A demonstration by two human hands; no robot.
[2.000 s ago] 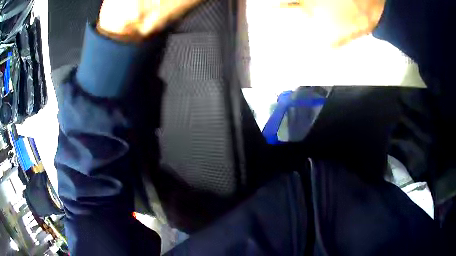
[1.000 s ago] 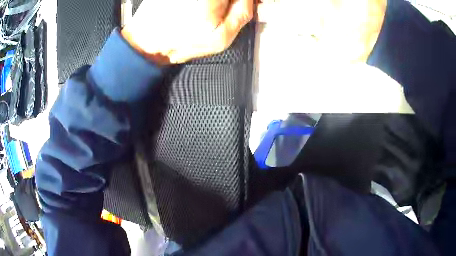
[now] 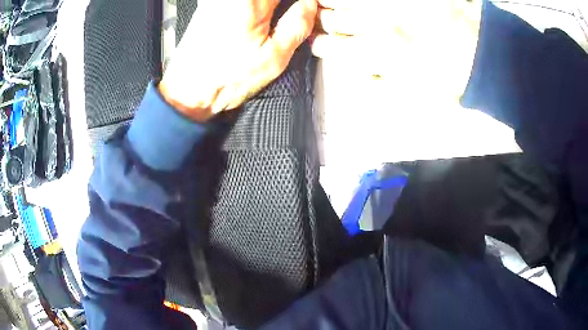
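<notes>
The black padded back panel point(image 3: 258, 200), with its ribbed mesh face up, runs from the top edge down over my lap. A flat dark band point(image 3: 261, 126) crosses it. A narrow camouflage strip point(image 3: 205, 283) lies between its black pads. My left hand point(image 3: 225, 61) lies over the panel, thumb and fingers closed on its right edge near the top of the picture. My right hand point(image 3: 393, 45) is overexposed; its fingertips meet the panel edge beside my left fingertips. The grip of my right hand and the needle area cannot be made out.
The white machine table point(image 3: 412, 138) is glaring, its front edge above my lap. A blue-framed item point(image 3: 361, 206) shows below it. Black fabric point(image 3: 464, 200) hangs at the right. Stacked black bag pieces point(image 3: 51, 122) and a blue item point(image 3: 37, 222) are at the left.
The panel first shifted right and became sharper, then moved slightly down in view. My left hand has come farther into the picture, its fingertips now at the panel edge close to my right hand.
</notes>
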